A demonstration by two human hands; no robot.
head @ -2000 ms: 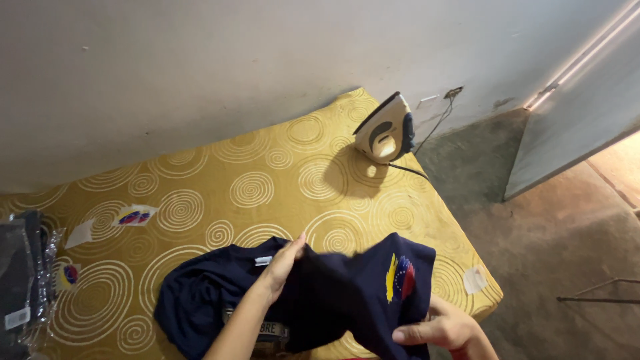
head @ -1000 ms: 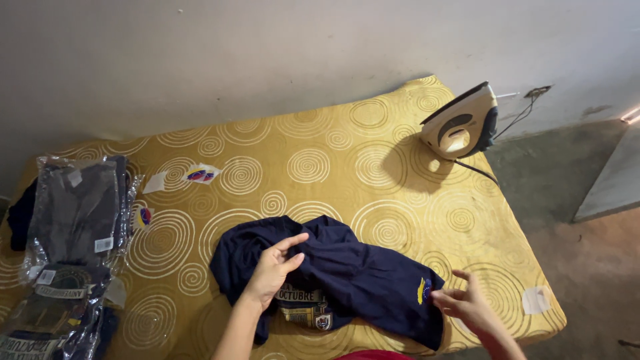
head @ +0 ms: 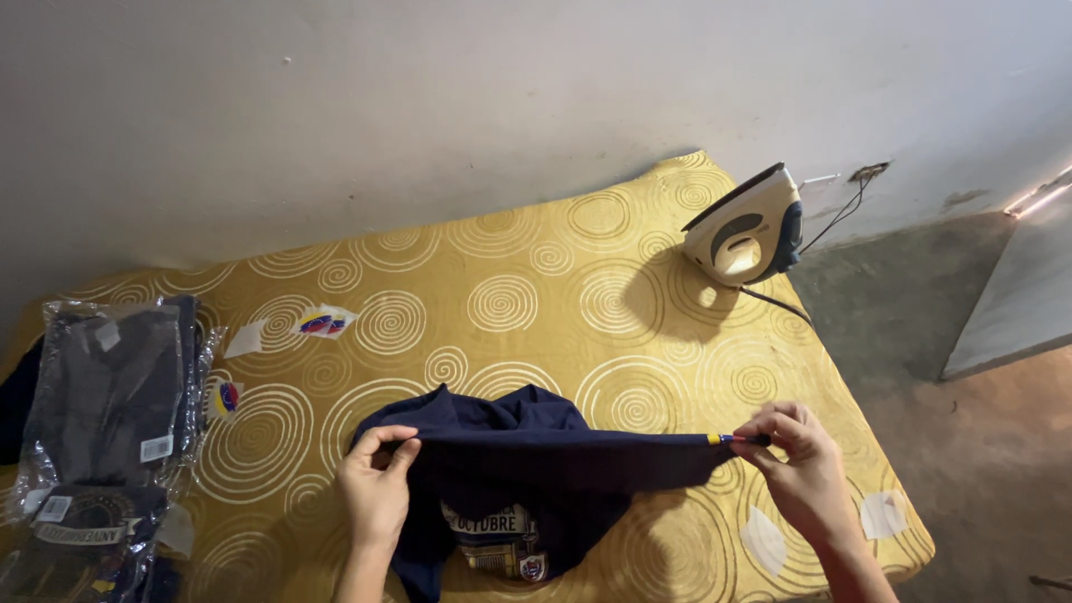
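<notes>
A navy blue printed shirt point(head: 536, 477) lies bunched at the near side of the gold patterned cloth point(head: 586, 335), part of it stretched between my two hands. My left hand point(head: 377, 486) pinches the fabric near the shirt's left side. At the far end of the stretched part, my right hand point(head: 796, 461) pinches the edge, close beside a yellow, blue and red patch point(head: 722, 440) that shows only as a narrow strip. Below the stretched part, a print with lettering point(head: 490, 540) shows on the shirt.
An iron point(head: 745, 230) stands on its heel at the back right, its cord trailing off the edge. Plastic-bagged dark garments point(head: 109, 394) lie at the left. Flag transfers point(head: 322, 321) and pale paper pieces point(head: 883, 513) are on the cloth. A wall point(head: 419, 109) runs behind.
One second ago the shirt lay flatter with both my hands open above it. Now both hands pinch it, and its right part is pulled out straight and lifted.
</notes>
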